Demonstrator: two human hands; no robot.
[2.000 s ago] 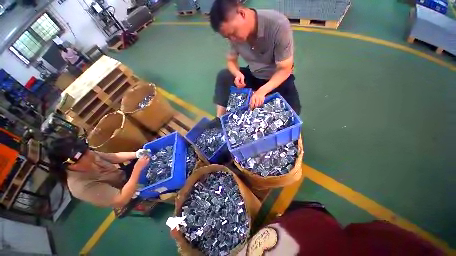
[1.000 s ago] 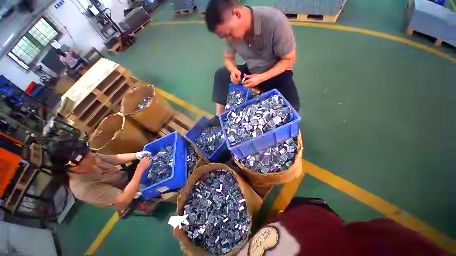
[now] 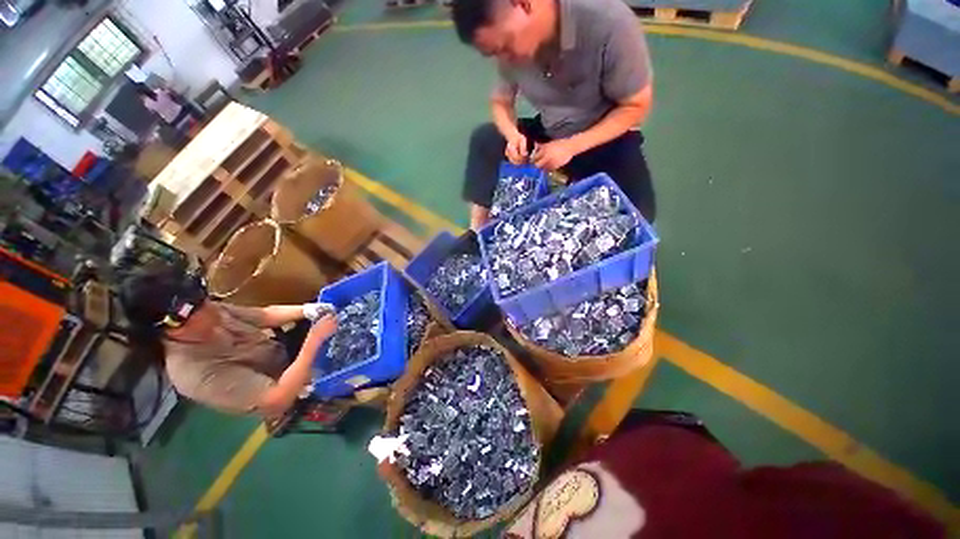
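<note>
Neither my left hand nor my right hand is in view. My dark red clothing (image 3: 726,484) with a pale patch fills the lower right. Nearest in front of me is a round cardboard drum (image 3: 550,405) full of small grey metal parts (image 3: 468,432). A crumpled white glove or rag (image 3: 388,447) lies on its left rim. Behind it to the right, a large blue crate (image 3: 574,286) heaped with parts sits on a second full drum (image 3: 590,366).
A person in a grey polo (image 3: 605,74) sits behind the crate, hands together over a small blue bin (image 3: 540,187). A capped person (image 3: 226,363) reaches into another blue crate (image 3: 395,326) at left. Two drums (image 3: 337,223) and a pallet stack (image 3: 226,174) stand behind.
The view has shifted slightly, so the scene sits further right. The person in the polo has lifted a hand from the large crate and brought both hands together over the small bin.
</note>
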